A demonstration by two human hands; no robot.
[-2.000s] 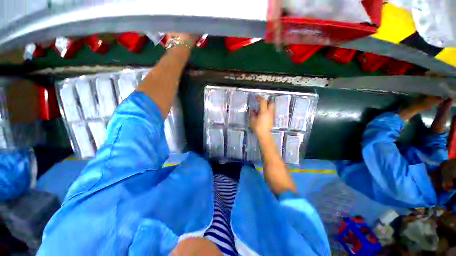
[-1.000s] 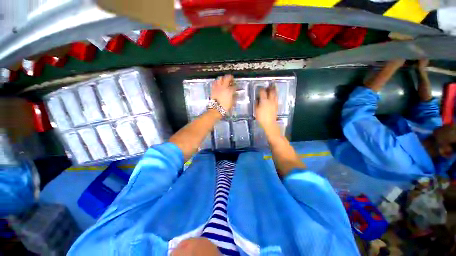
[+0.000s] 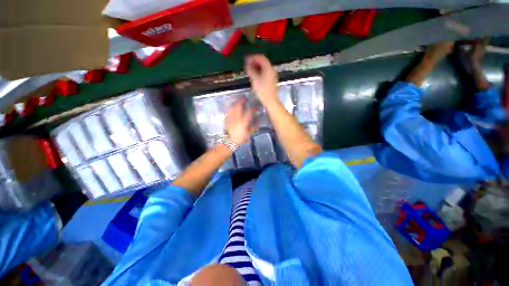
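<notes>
A clear blister tray (image 3: 316, 106) with two rows of pockets lies directly before me, whitish wrapped items in its pockets. My left hand (image 3: 240, 120), with a beaded bracelet at the wrist, is over the tray's left-middle pockets and blurred; I cannot tell if it holds anything. My right hand (image 3: 261, 75) is raised over the tray's far edge, near the conveyor belt (image 3: 301, 53), its fingers curled. Something small and dark shows at its fingertips, too blurred to name. A tray stack (image 3: 114, 142) with filled whitish pockets stands at left.
Small red cartons (image 3: 270, 29) stand in a row on the belt. A large red box (image 3: 178, 22) and brown cardboard (image 3: 53, 36) sit on the shelf above. Another worker's arms (image 3: 427, 67) are at right. Blue plastic stools (image 3: 422, 224) are on the floor at right and lower left.
My right hand has moved from the tray's right pockets up and left to its far edge. My left hand has moved slightly down and left. The view has shifted, showing more brown cardboard.
</notes>
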